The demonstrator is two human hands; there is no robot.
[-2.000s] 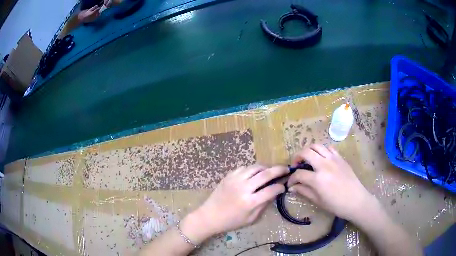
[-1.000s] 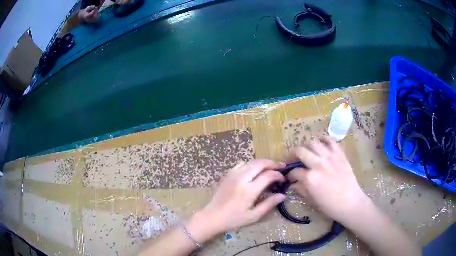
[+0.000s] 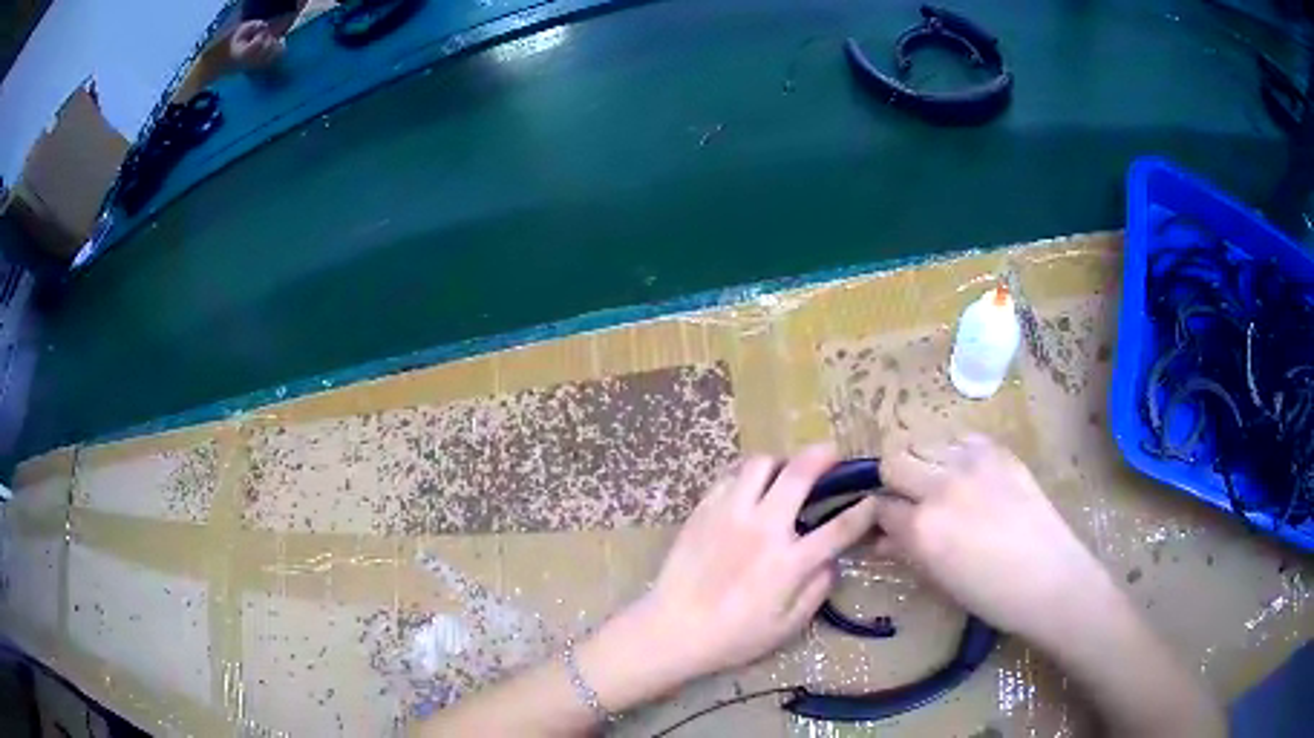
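My left hand (image 3: 742,570) and my right hand (image 3: 980,526) both grip the upper part of a black headband (image 3: 901,698) over the cardboard mat (image 3: 346,577). The headband's padded lower arc curves out below my right hand. A smaller black inner band (image 3: 856,623) shows inside the arc, below my fingers. A thin black wire (image 3: 721,704) trails left from the headband's lower end. My fingers hide much of the part they hold. A white glue bottle (image 3: 986,343) with an orange tip stands upright beyond my right hand.
The blue tray (image 3: 1134,332) at the right holds tangled black curved parts (image 3: 1225,375). Another headband (image 3: 937,104) lies on the green belt (image 3: 476,238). Across the belt, at the top left, are another person's hand (image 3: 257,43), black parts (image 3: 173,141) and a cardboard box (image 3: 69,166).
The headband on the belt has moved right. My hands still grip the held headband; my left fingers have shifted, and more of its black upper curve shows between my hands.
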